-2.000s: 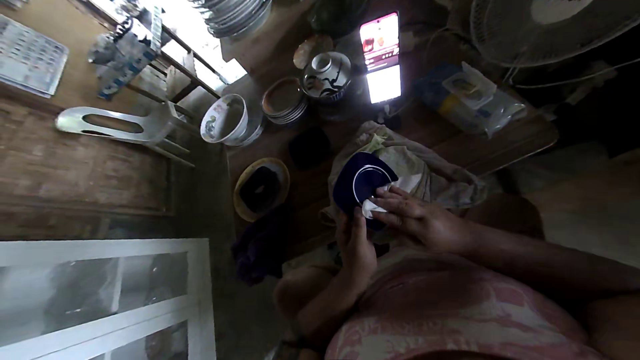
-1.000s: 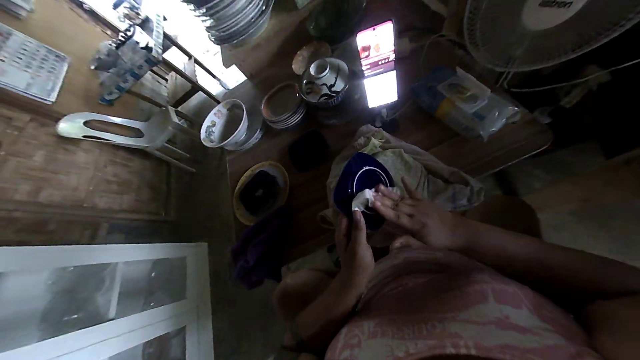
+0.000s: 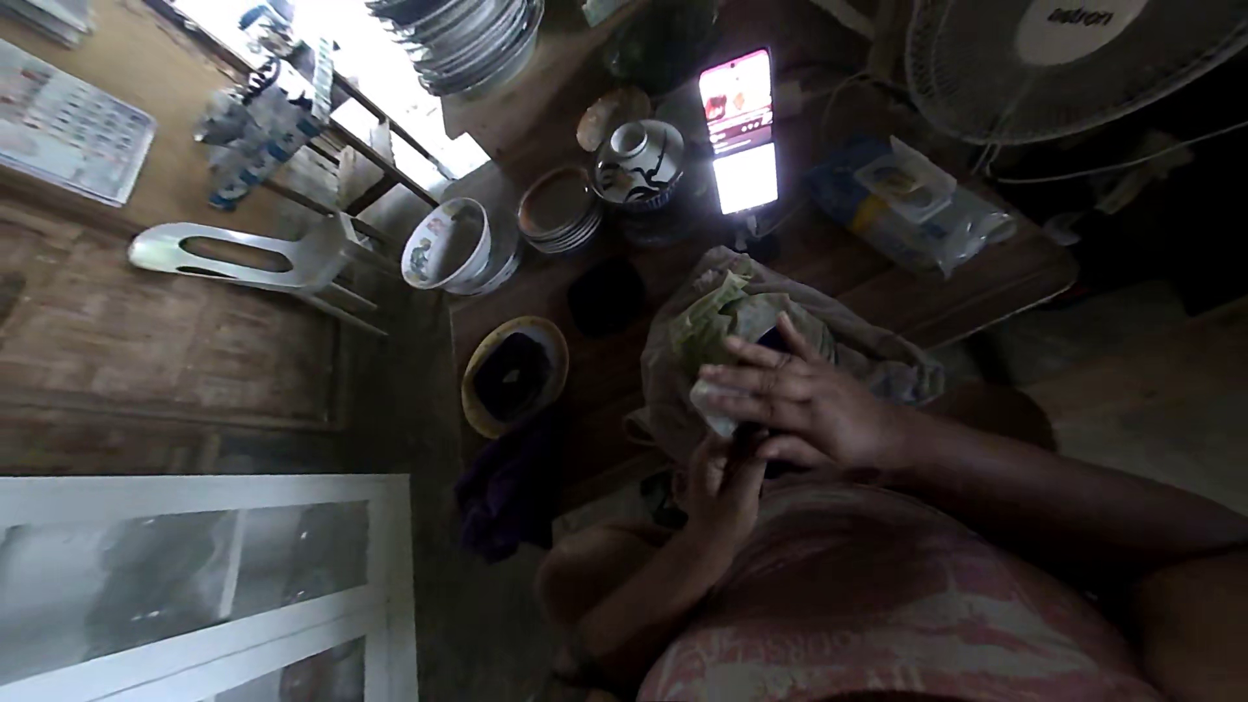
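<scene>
A dark blue dish (image 3: 773,340) is mostly hidden behind my hands, near my body. My left hand (image 3: 723,480) is under its near side, fingers bent against it. Over it lies my right hand (image 3: 804,405), fingers spread, pressing a white cloth or tissue (image 3: 714,408) onto the dish. Just beyond both hands a pale plastic bag (image 3: 673,322) with greenish wrapping (image 3: 717,317) lies on the wooden table.
Stacked bowls (image 3: 639,161), small plates (image 3: 561,210) and a flowered bowl (image 3: 447,244) stand beyond. A lit phone (image 3: 741,132) stands upright. A yellow-rimmed plate (image 3: 478,390) holds something dark. At right are a plastic packet (image 3: 916,210) and a fan (image 3: 1072,68).
The blue dish showed its ringed face beyond my hands earlier; now it is lower, closer to my body and largely covered. The greenish wrapping behind it shows more.
</scene>
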